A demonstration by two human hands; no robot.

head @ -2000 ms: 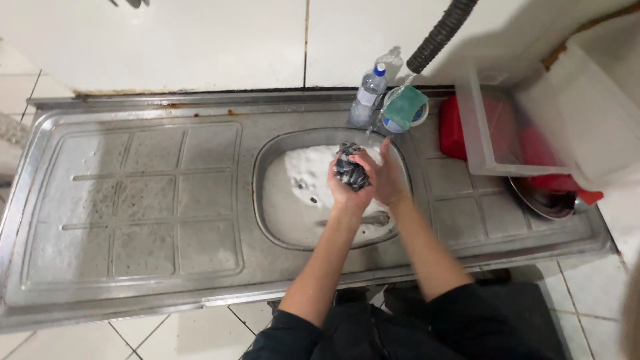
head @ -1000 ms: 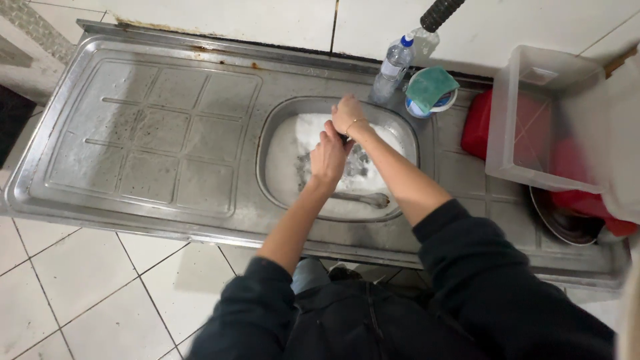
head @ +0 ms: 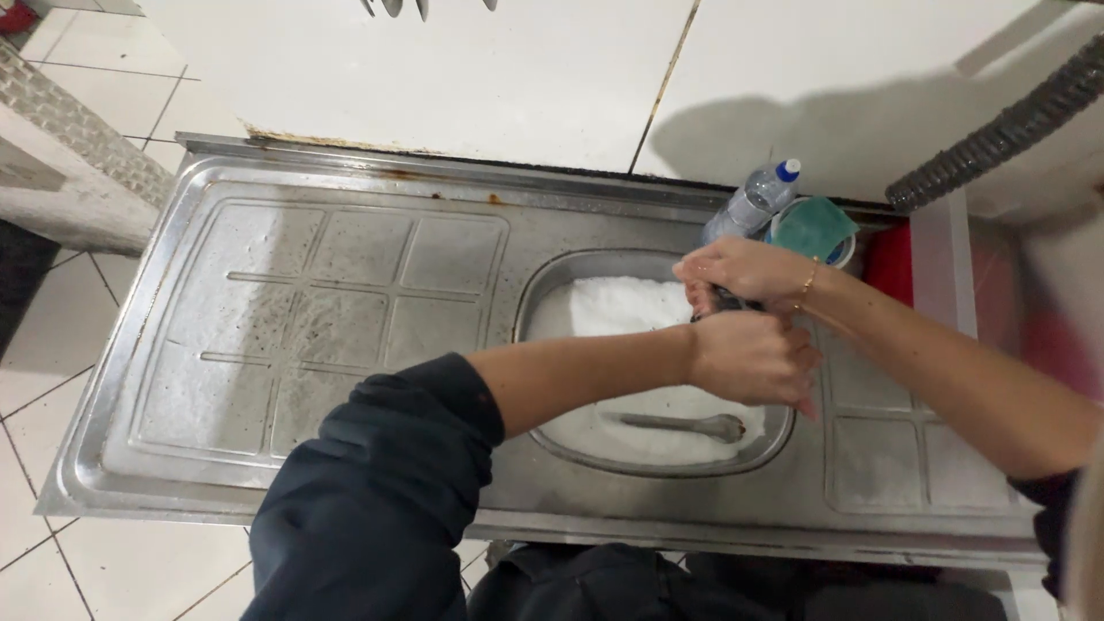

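Both hands are over the right part of a stainless steel sink basin (head: pixel 657 471) that holds white suds. My left hand (head: pixel 750 358) is closed on a dark wet cloth (head: pixel 729 301), of which only a small part shows between the hands. My right hand (head: pixel 746 272), with a thin bracelet at its wrist, grips the cloth from behind and above. A metal utensil's handle (head: pixel 673 423) lies in the suds near the basin's front edge; its other end is hidden.
Behind the basin stand a clear plastic bottle with a blue cap (head: pixel 750 203) and a tub with a green sponge (head: pixel 813 228). A ribbed black hose (head: pixel 1000 129) hangs at upper right. A translucent container (head: pixel 944 259) and a red item (head: pixel 888 263) are at right.
My hands have moved from over the middle of the basin to its right side, still around the dark cloth. My left forearm now reaches across the basin. The view has shifted.
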